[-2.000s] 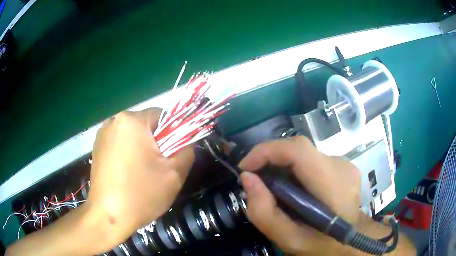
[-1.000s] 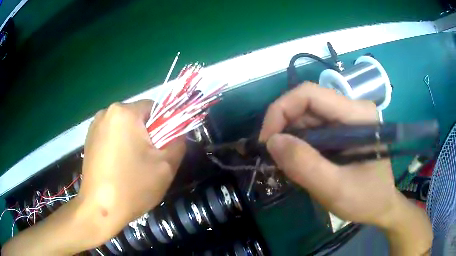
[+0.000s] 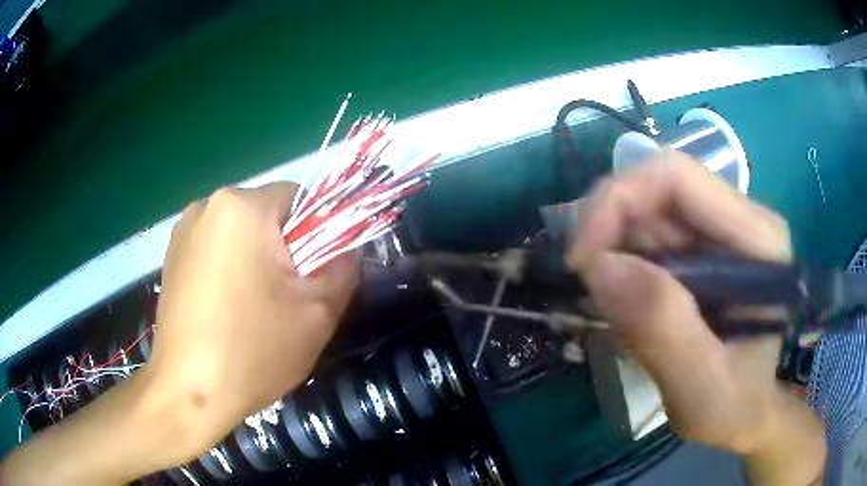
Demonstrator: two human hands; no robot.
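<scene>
My left hand [image 3: 247, 304] is closed around a thick bundle of red and white lead wires [image 3: 352, 204], whose ends fan out up and to the right. My right hand [image 3: 675, 294] holds the black soldering iron [image 3: 732, 285], blurred, roughly level. Its metal tip and a thin bent guide tube [image 3: 494, 308] point left, close to the row of round parts. The round black and grey parts [image 3: 371, 397] stand on edge in rows in the dark tray [image 3: 466, 408]. My left hand hides some of the row behind it.
Loose red and white wires [image 3: 76, 380] lie over parts at the left. A white-edged green belt [image 3: 285, 85] curves behind. The solder spool [image 3: 713, 152], partly hidden by my right hand, stands at the right beside a black cable [image 3: 589, 106]. A mesh guard [image 3: 846, 380] is at the right edge.
My right hand has moved right and up, and the iron has swung from a steep slant to roughly level. My left hand and the bundle have shifted slightly left.
</scene>
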